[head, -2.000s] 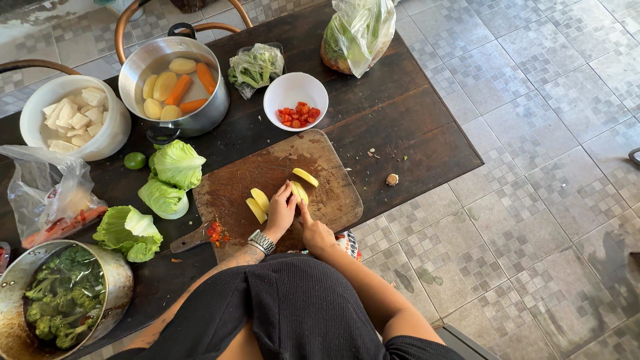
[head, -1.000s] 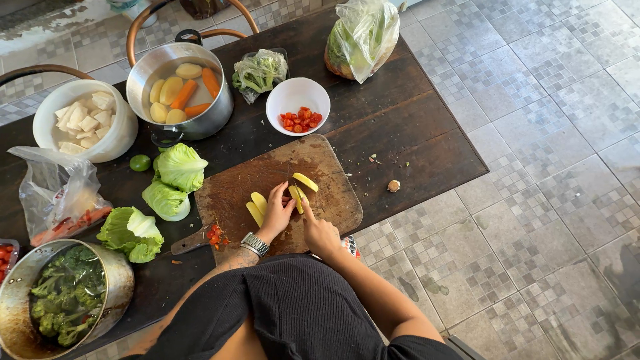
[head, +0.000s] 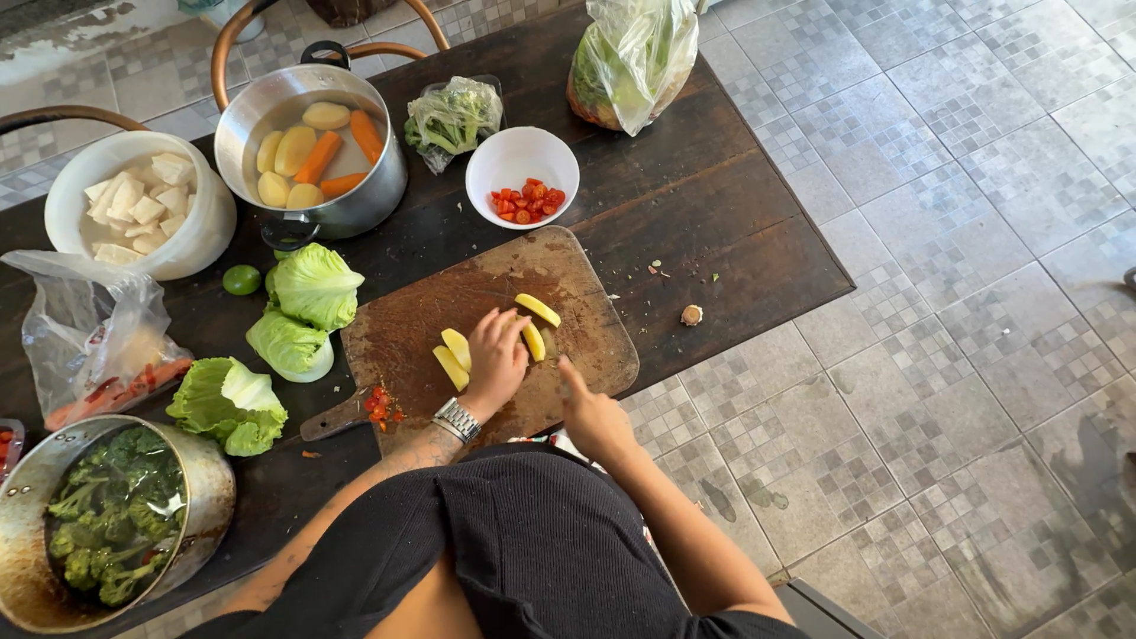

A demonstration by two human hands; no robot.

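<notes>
Fingertips of my left hand (head: 497, 359) press on a peeled yellow potato piece (head: 533, 340) on the worn wooden cutting board (head: 426, 311). My right hand (head: 599, 426) is at the board's near right edge, fingers curled and index finger stretched forward. A thin blurred shape, seemingly a knife blade, runs from it toward the piece; the handle is hidden in the hand. One potato wedge (head: 537, 310) lies just beyond, and two more wedges (head: 452, 358) lie left of my left hand. Small red scraps (head: 382, 406) sit near the board's handle.
Beyond the board are a white bowl of cut tomatoes (head: 522, 169), a metal pot with potatoes and carrots (head: 232, 146) and bagged greens (head: 635, 67). Left are lettuce (head: 311, 288), a tub of white chunks (head: 67, 209), a plastic bag (head: 89, 328) and a broccoli pot (head: 209, 497).
My right hand has drawn slightly back from my left, leaving a wider gap between them. My left hand remains at the potato piece on the board.
</notes>
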